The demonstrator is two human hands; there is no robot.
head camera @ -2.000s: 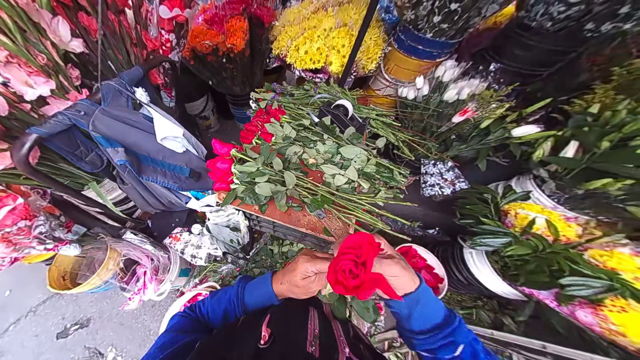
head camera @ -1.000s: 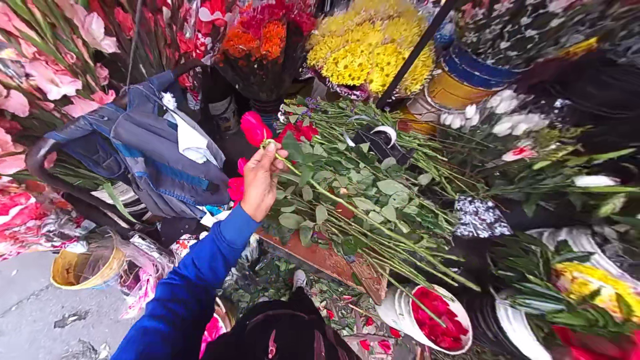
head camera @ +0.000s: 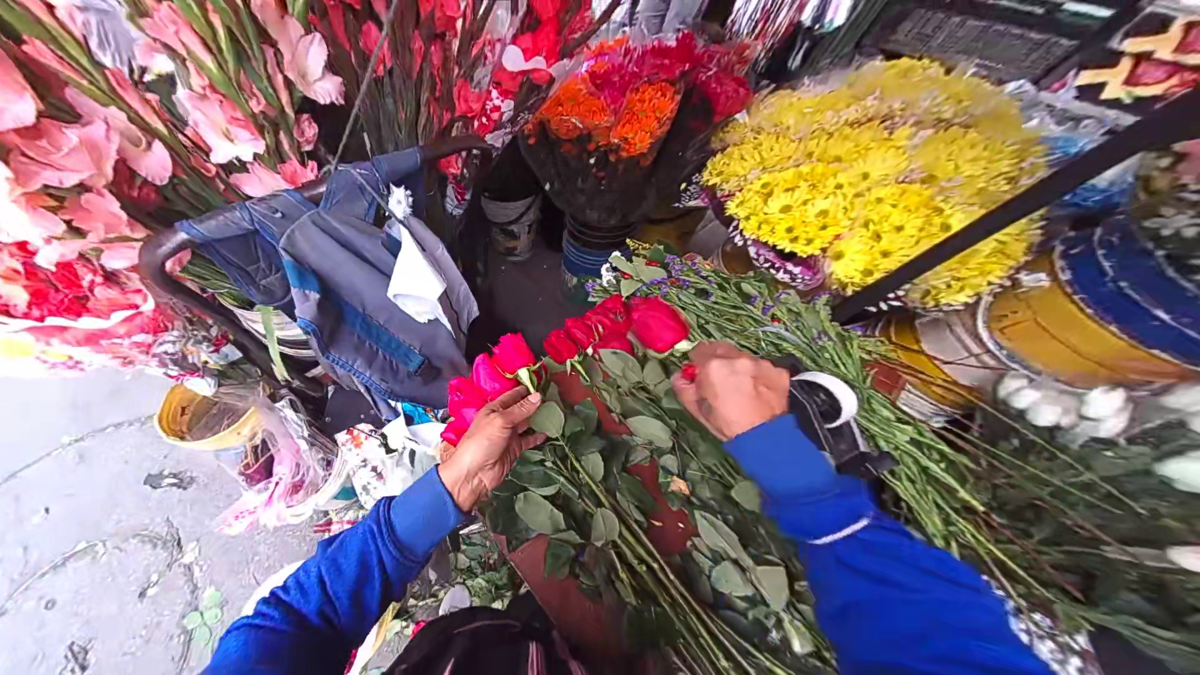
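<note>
My left hand [head camera: 492, 445] is at the lower edge of the pink roses [head camera: 487, 377], its thumb and fingers touching at a bloom's base; whether it grips the stem I cannot tell. My right hand [head camera: 733, 389] is curled just right of a large red rose [head camera: 658, 324], with a bit of red showing between the fingers. Smaller red roses [head camera: 583, 336] lie between the two hands. Leafy rose stems [head camera: 656, 525] run down toward me over a reddish-brown board [head camera: 572, 586]. A roll of white tape [head camera: 830, 398] rests beside my right wrist.
A blue-grey garment [head camera: 352, 272] hangs on a dark metal frame [head camera: 164, 267] at left. Yellow chrysanthemums [head camera: 881, 178] and orange flowers [head camera: 647, 117] stand behind. A black bar [head camera: 1012, 211] slants across the right. A yellow bucket [head camera: 202, 417] stands on the pavement, lower left.
One second ago one hand held up a rose by its head; now both hands are low at the rose heads. The view has shifted toward the roses, and the bucket of red petals is out of view.
</note>
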